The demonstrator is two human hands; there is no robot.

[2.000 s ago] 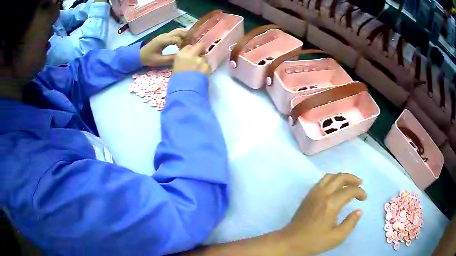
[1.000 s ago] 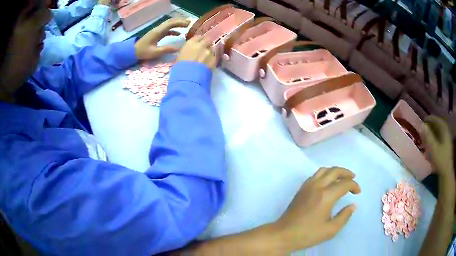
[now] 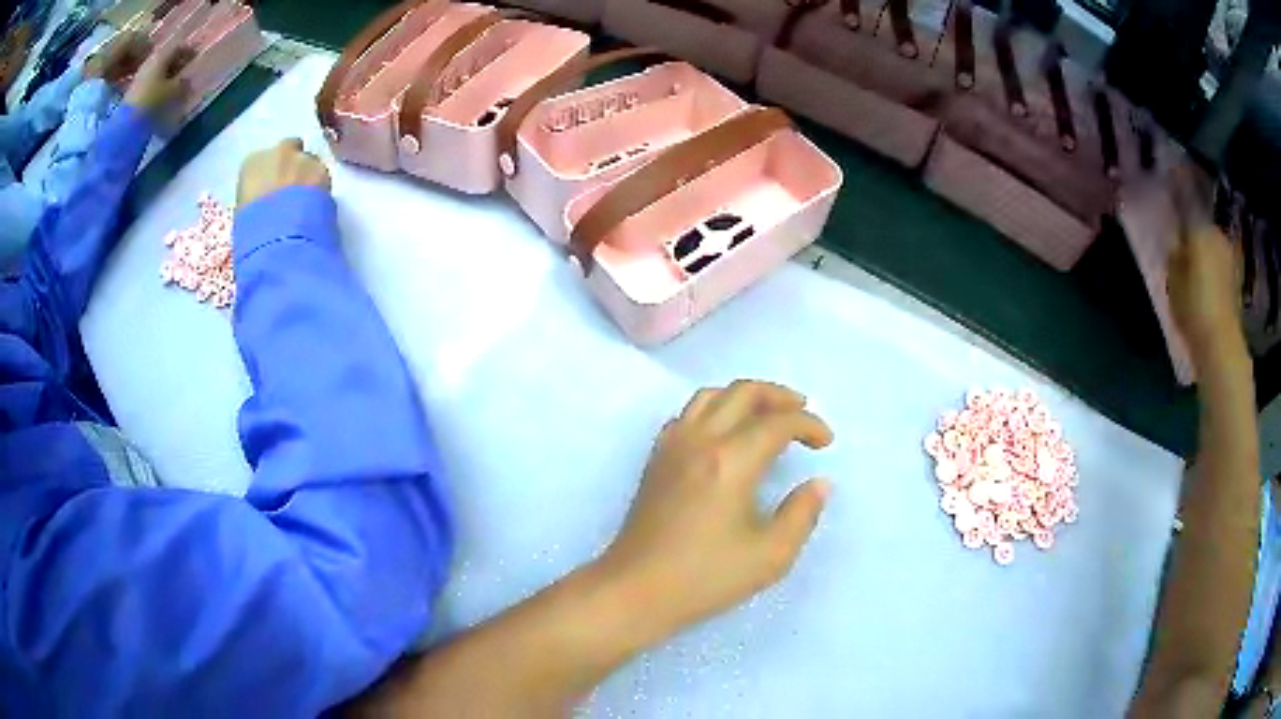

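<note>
My left hand (image 3: pixel 717 499) rests on the pale blue tabletop (image 3: pixel 871 646), fingers apart and curled, holding nothing. My right hand (image 3: pixel 1201 267) is at the far right, blurred, reaching over the conveyor belt. It is at a pink housing (image 3: pixel 1155 267) standing at an angle there; whether the fingers grip it cannot be told. A loose pile of small pink buttons (image 3: pixel 1002 473) lies between my two hands. The nearest finished housing (image 3: pixel 717 253), with a brown strap (image 3: pixel 681 166) arched across it and a round grille opening inside, stands beyond my left hand.
More strapped housings (image 3: pixel 618 120) stand side by side behind it. A neighbour's blue sleeve (image 3: pixel 330 379) and hand (image 3: pixel 281 169) are at the left, near another button pile (image 3: pixel 201 253). Beyond the table runs the dark green belt (image 3: pixel 899 232) with rows of waiting housings (image 3: pixel 1012 190).
The view has turned right, so things shift left. My right hand has come into view and reached out to the belt. The pink housing there has moved. The neighbour's hands have left the farthest strapped housing.
</note>
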